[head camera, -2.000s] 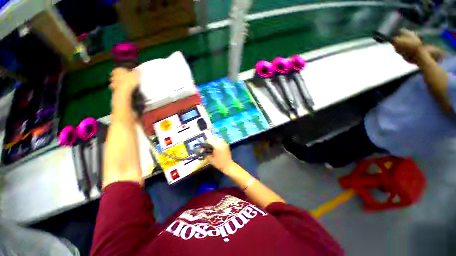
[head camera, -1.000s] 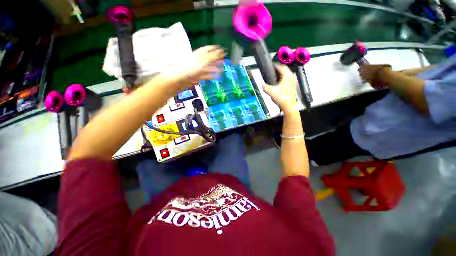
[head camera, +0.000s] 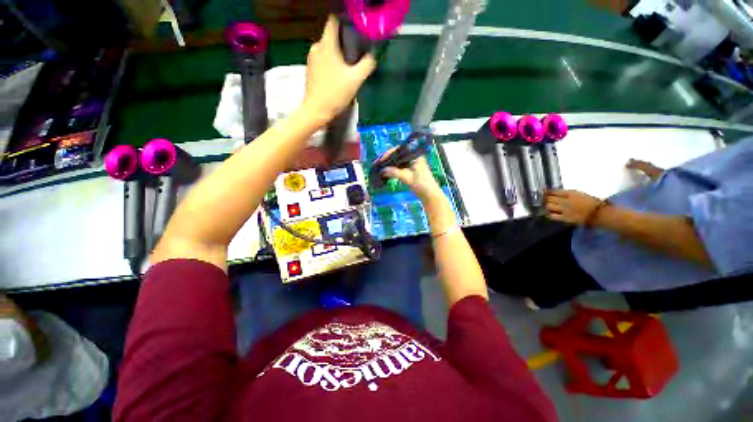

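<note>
My left hand (head camera: 333, 76) is closed around a hair dryer (head camera: 357, 41) with a magenta ring, raised above the white foam; its lower handle hangs over the red-brown block. My right hand (head camera: 409, 175) holds a dark bundled power cord (head camera: 402, 155) over the blue-green patterned sheet (head camera: 396, 216). Its plug cannot be made out. Two power meters (head camera: 295, 199) lie in front of me, with grey displays and red switches. A dark plug and cord (head camera: 355, 233) sit on the nearer one. Another hair dryer (head camera: 253, 86) lies on the white foam (head camera: 285, 96).
Two hair dryers (head camera: 163, 194) lie at the left of the white bench (head camera: 58, 239); three more (head camera: 532, 165) lie at the right beside another worker's hand (head camera: 570, 206). The green conveyor (head camera: 512, 72) runs behind. A clear post (head camera: 438, 70) rises from the bench. A red stool (head camera: 615, 350) stands below right.
My left hand has taken hold of the raised dryer, which my right hand held before. My right hand has moved down to its cord. Three dryers now lie at the right instead of two.
</note>
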